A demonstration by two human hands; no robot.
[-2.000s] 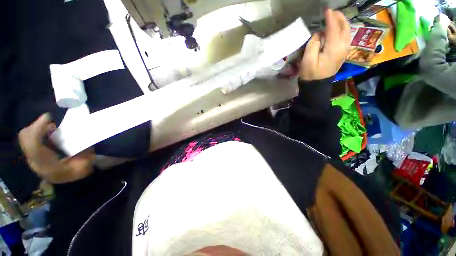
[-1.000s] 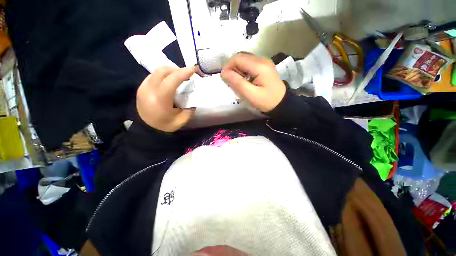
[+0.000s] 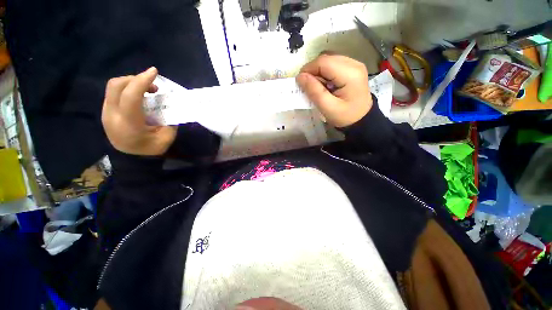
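Observation:
A flat white band [image 3: 236, 104] is stretched roughly level between my two hands, above the front of the machine bed. It carries faint dark marks near both ends. My left hand [image 3: 134, 112] grips its left end, with the fingers upright and the thumb side on the band. My right hand [image 3: 339, 91] pinches its right end between thumb and bent fingers. A white piece shows behind my left hand and another to the right of my right hand; whether they are the same band is hidden.
The sewing machine's needle area [image 3: 294, 27] is beyond the band. Black fabric [image 3: 109, 72] lies left. Scissors with red-orange handles [image 3: 399, 82] and yellow-orange handles [image 3: 417, 60] lie right, near a thin pale strip [image 3: 445, 82], a blue tray [image 3: 445, 100] and a snack packet [image 3: 499, 79]. Green scraps [image 3: 459, 178] fill a crate.
My hands were close together on the band a second ago. My left hand has moved left and my right hand slightly right, so the band is now stretched out between them.

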